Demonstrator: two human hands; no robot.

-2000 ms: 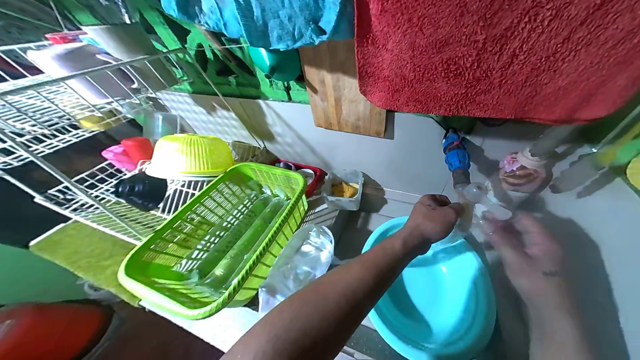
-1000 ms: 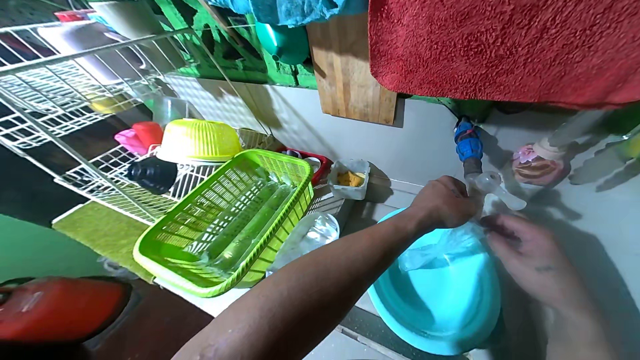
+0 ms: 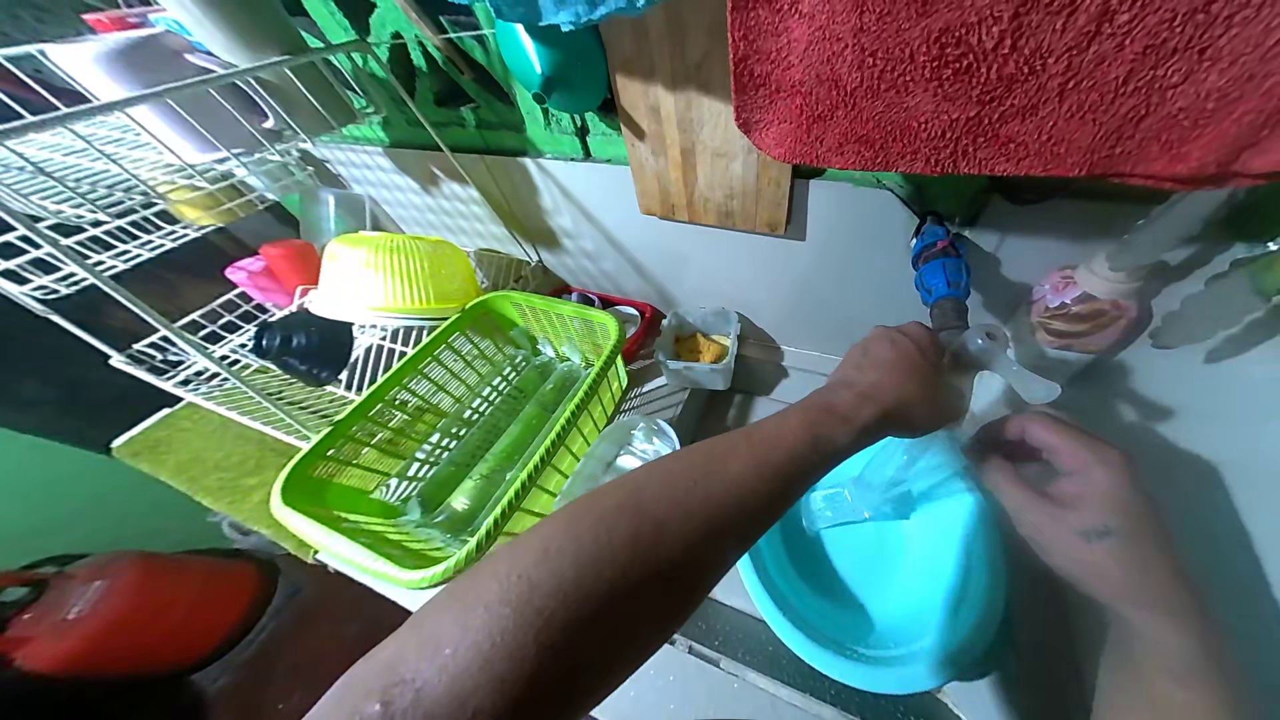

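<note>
My left hand (image 3: pixel 900 380), fingers closed, is at the mouth of a clear plastic bag (image 3: pixel 865 495), close beside a faucet with a pale plastic handle (image 3: pixel 1005 365). On the other side, my right hand (image 3: pixel 1065 480) pinches the bag's upper edge. The bag hangs over a turquoise plastic basin (image 3: pixel 840 640). Whether water is running is unclear. A blue fitting (image 3: pixel 940 265) joins the faucet to the wall. Left of the basin, a green plastic basket (image 3: pixel 300 500) holds long, clear, shiny plastic packages (image 3: pixel 500 450). Another clear plastic item (image 3: pixel 630 450) lies between basket and left forearm.
A white wire rack (image 3: pixel 180 340) bears a yellow colander (image 3: pixel 395 275) at left. Behind the basket stands a small container with a yellow sponge (image 3: pixel 700 348). A wooden board (image 3: pixel 700 130) and red towel (image 3: pixel 1000 90) hang above. A red object (image 3: pixel 140 610) is at lower left.
The clear bag now shows over the basin, where two seconds ago it was hard to make out. My hands remain close by the faucet.
</note>
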